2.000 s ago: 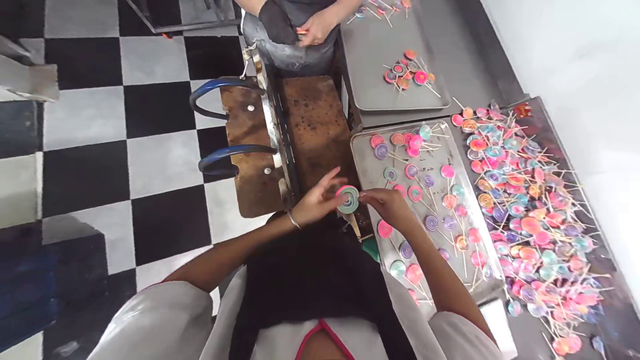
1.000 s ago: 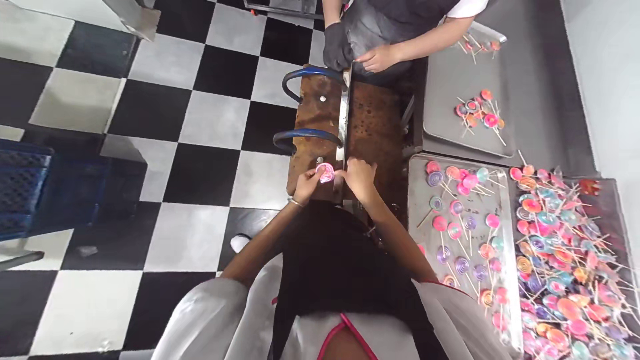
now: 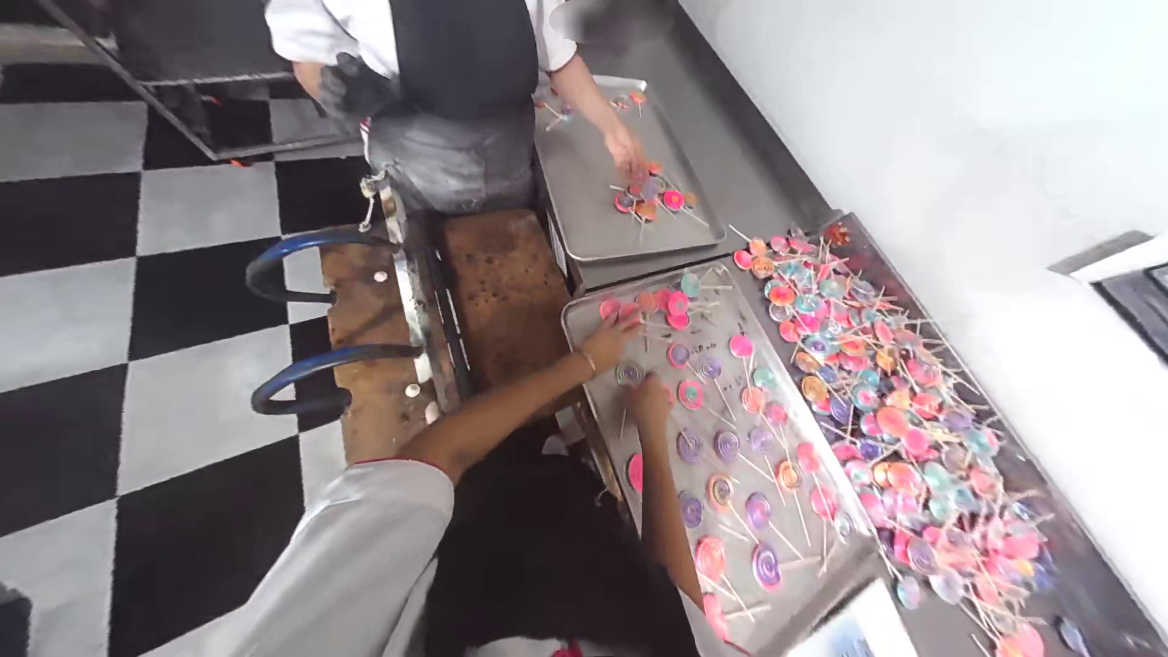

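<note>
My left hand (image 3: 611, 345), with a bracelet at the wrist, reaches over the upper left part of the near metal tray (image 3: 584, 333). Its fingertips are at a pink lollipop (image 3: 626, 311); whether they grip it is unclear. Lower on the same tray is my right hand (image 3: 650, 400), its fingers bent and partly hidden. Just above it lies a grey-green swirl lollipop (image 3: 630, 372). Purple swirl lollipops (image 3: 766, 564), pink ones and orange ones lie spread over the tray, their sticks pointing mostly down and right.
A large heap of lollipops (image 3: 899, 420) covers the dark tray at right. Across from me a person's bare hand (image 3: 626, 151) touches lollipops on the far tray (image 3: 630, 248); the other hand is dark-gloved (image 3: 351, 89). Blue curved handles (image 3: 324, 365) stand left, by a brown board (image 3: 506, 283).
Both my hands have moved right, from a pink lollipop held over the brown board to the near tray. The other person's bare hand has moved onto the far tray. The view has shifted.
</note>
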